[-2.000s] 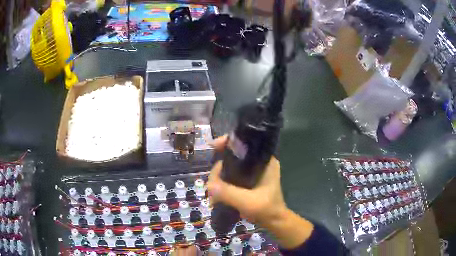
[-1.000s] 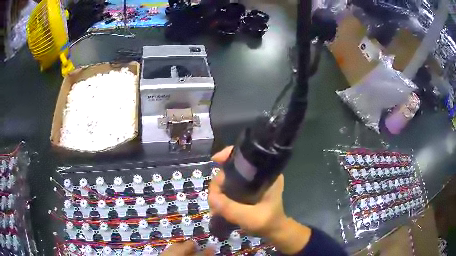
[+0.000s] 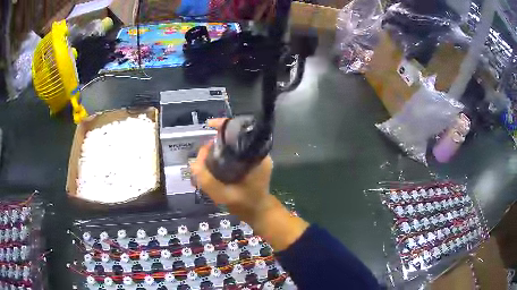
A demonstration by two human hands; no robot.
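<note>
My right hand (image 3: 244, 190) is closed around the thick black electric screwdriver (image 3: 241, 144), held at the front right of the grey-silver screw feeder (image 3: 187, 139). The hand and tool hide part of the feeder's front and its outlet; the screwdriver's tip is hidden. A black cable runs up from the tool. Below lie rows of small motor assemblies (image 3: 182, 253) with white round tops, dark bodies and red, orange and black wires in a clear tray. My left hand is not in view.
A carton of tiny white pieces (image 3: 119, 158) stands left of the feeder, a yellow fan (image 3: 54, 71) behind it. More filled trays lie at right (image 3: 433, 224) and far left (image 3: 16, 243). A plastic bag (image 3: 422, 122) and pink-lilac bottle (image 3: 450, 141) lie at right.
My right hand and the screwdriver have moved from over the tray up and left to the feeder's front. The left hand's fingers have left the bottom edge. The view has tilted up.
</note>
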